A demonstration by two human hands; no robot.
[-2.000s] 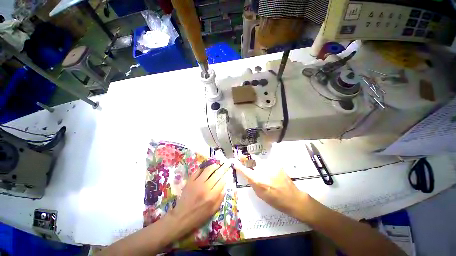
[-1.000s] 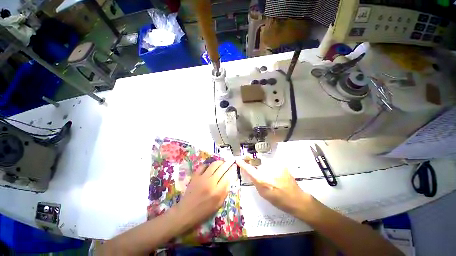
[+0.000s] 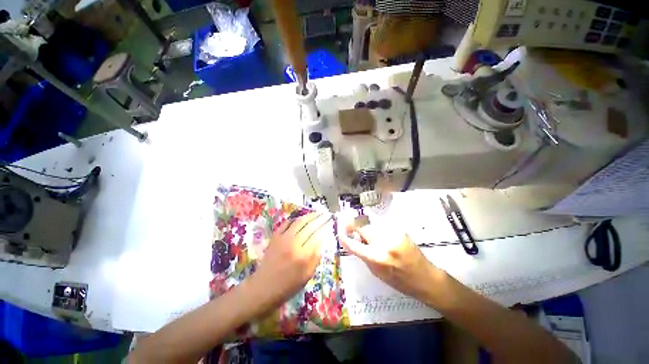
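Observation:
A floral garment piece (image 3: 238, 238) lies flat on the white table, its upper right edge at the presser foot (image 3: 340, 206) of the cream-white sewing machine (image 3: 448, 135). My left hand (image 3: 293, 252) lies flat on the cloth with fingers together, fingertips just left of the foot. My right hand (image 3: 388, 256) is at the cloth's right edge just in front of the foot, thumb and index finger close together. Glare hides whether it pinches the cloth edge.
Black thread snips (image 3: 461, 226) lie right of the needle. Black scissor handles (image 3: 603, 245) lie far right below a printed sheet (image 3: 615, 181). A second machine head (image 3: 39, 217) and a switch box (image 3: 70, 298) are at left. A blue bin (image 3: 226, 64) stands behind the table.
The right fingers have drawn back slightly from the needle area and curled. The left hand stays on the cloth, which has hardly moved. The camera view has shifted slightly.

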